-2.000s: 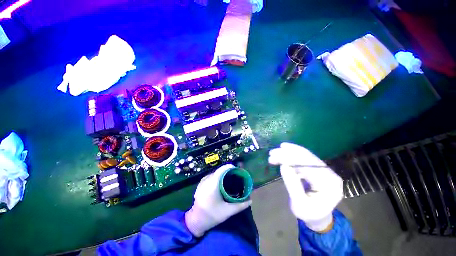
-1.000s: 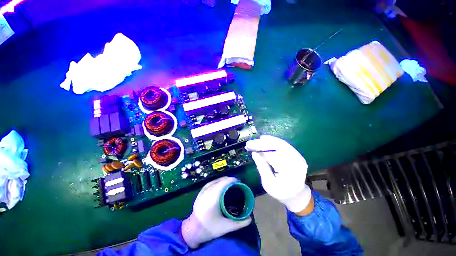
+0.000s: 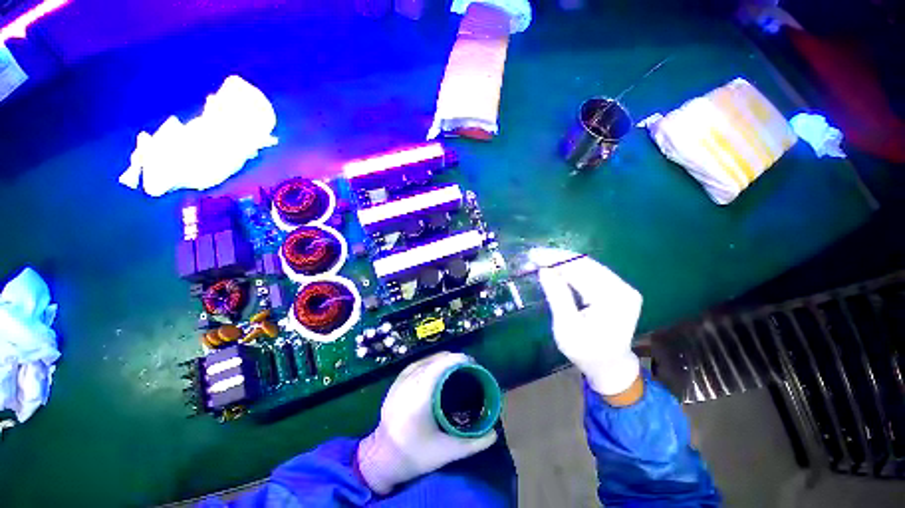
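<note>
The green circuit board [image 3: 337, 372] lies flat on the green table, with three copper-wound rings and three long pale bars. My left hand [image 3: 412, 422], in a white glove, holds the round green coating cup [image 3: 490, 399] upright at the board's near edge; its inside is dark. My right hand [image 3: 595, 317], in a white glove, pinches a thin dark coating brush [image 3: 568, 261] just right of the board's right corner. The brush tip is too small and blurred to tell whether it touches the board.
On the table [image 3: 119, 327] lie crumpled cloths [image 3: 203, 139] at back left, another cloth [image 3: 25, 342] at far left, a long wrapped bundle [image 3: 474, 74], a metal cup [image 3: 592, 144] with a thin stick, and a yellow-striped packet [image 3: 724, 139]. A dark slatted rack [image 3: 824, 377] stands at right.
Over the last second my right hand has moved right, off the board's corner. Before that it had come in leftward towards the board. My left hand still holds the cup near the same place.
</note>
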